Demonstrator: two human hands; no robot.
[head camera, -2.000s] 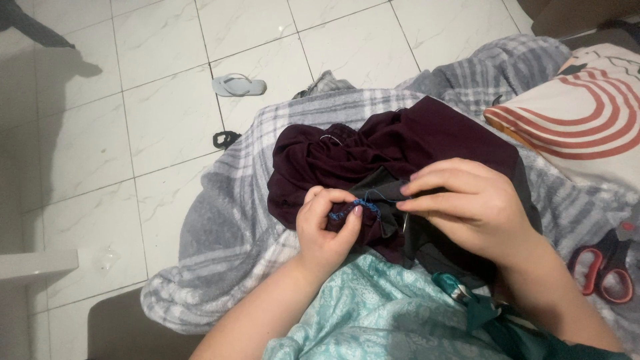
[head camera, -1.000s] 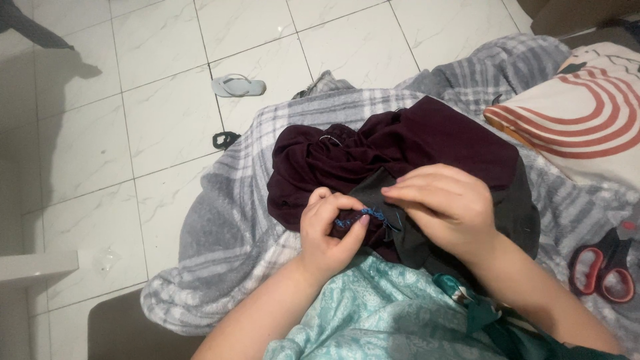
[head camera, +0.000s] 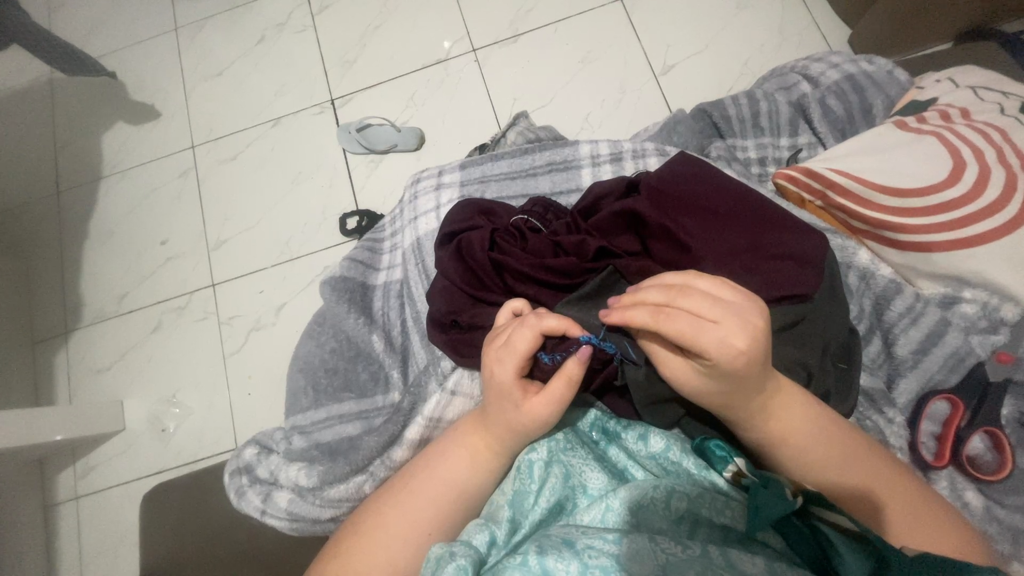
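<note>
Dark maroon fabric with a dark grey part lies bunched on my lap. My left hand pinches its edge between thumb and index finger, where blue thread stitching runs in loops along the fabric. Just right of the stitches, my right hand has its thumb and fingertips close together at a strand of the blue thread. Whether a needle is between those fingertips cannot be told. A thin white line shows on the gathered part of the maroon fabric, farther from me.
A grey and white plaid blanket lies beneath the fabric. Scissors with black and red handles rest on it at the right, below a patterned cushion. A flip-flop and a small black object are on the tiled floor.
My right hand has shifted slightly about the stitches, its fingertips now nearer my left hand than two seconds ago. My left hand keeps its pinch on the fabric.
</note>
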